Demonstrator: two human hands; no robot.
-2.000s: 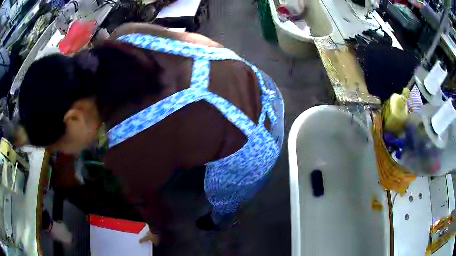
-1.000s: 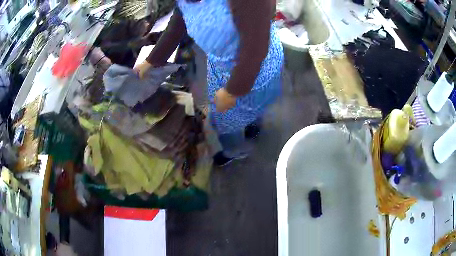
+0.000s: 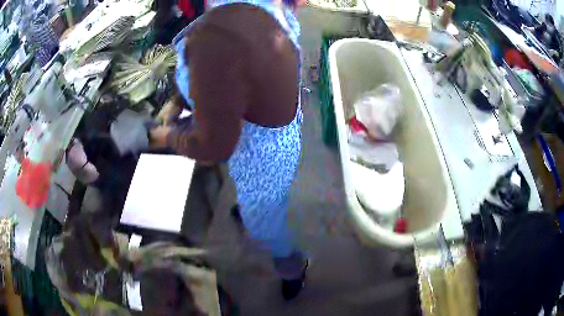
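Neither of my hands is in view. A person in a brown top and blue patterned apron [image 3: 263, 179] stands in the aisle ahead, bent to the left. That person's hands are at a grey cloth piece [image 3: 129, 131] on the left. A flat white surface, like a stool or box top [image 3: 159, 191], is just below. A blurred pile of olive and brown cloth pieces [image 3: 179, 265] lies at the lower left, cut off by the bottom edge.
A long cream tub [image 3: 440, 179] at the right of the aisle holds white plastic and red items. White worktables [image 3: 461, 123] run along the right, with black cloth [image 3: 519, 262] at lower right. A red cloth [image 3: 34, 182] and fanned cloth bundles [image 3: 141, 73] are at left. Grey floor [image 3: 321, 247] shows between.
The view has moved forward along the aisle. The near tub and yellow basket have left the picture, and the farther tub is closer. The cloth pile is now lower; the person has bent left.
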